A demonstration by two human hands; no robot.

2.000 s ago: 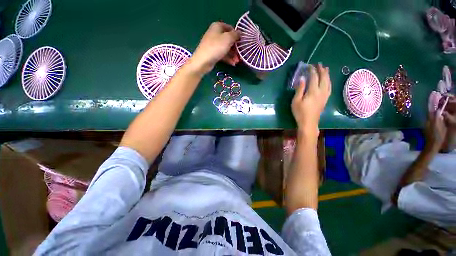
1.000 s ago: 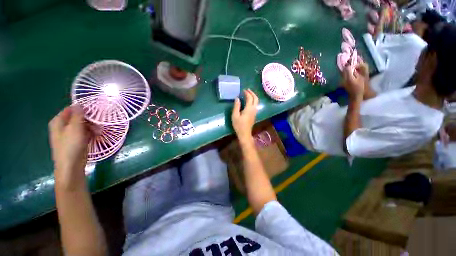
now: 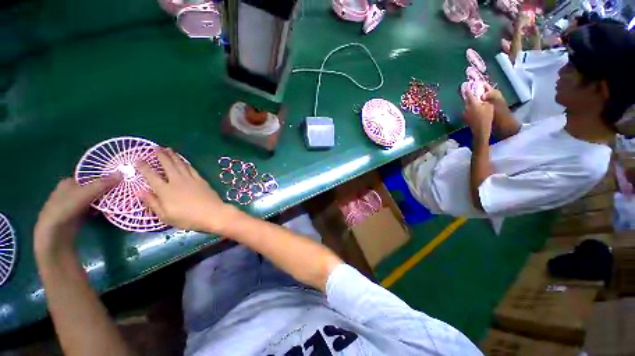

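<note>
A pink fan grille (image 3: 111, 154) lies tilted over other pink grilles (image 3: 143, 221) at the left of the bench. My left hand (image 3: 61, 208) grips its left side, with the fingers reaching towards the hub. My right hand (image 3: 177, 193) lies over its right side, fingers near the hub; whether they pinch something is hidden. A pile of small shiny trim rings (image 3: 244, 182) lies right of my hands. The grey trigger switch (image 3: 319, 132) sits untouched. The press fixture (image 3: 252, 122) holds no grille.
The press head (image 3: 261, 45) overhangs the fixture. A pale cable (image 3: 362, 46) loops behind the switch. More grilles (image 3: 383, 122) and a coppery ring heap (image 3: 423, 99) lie to the right. A person (image 3: 543, 153) works at right. A carton (image 3: 372, 226) with pink parts stands below the edge.
The view has turned right. The grille has left the press fixture in my left hand and is over the left grilles. My right hand has left the switch and come across to the grille.
</note>
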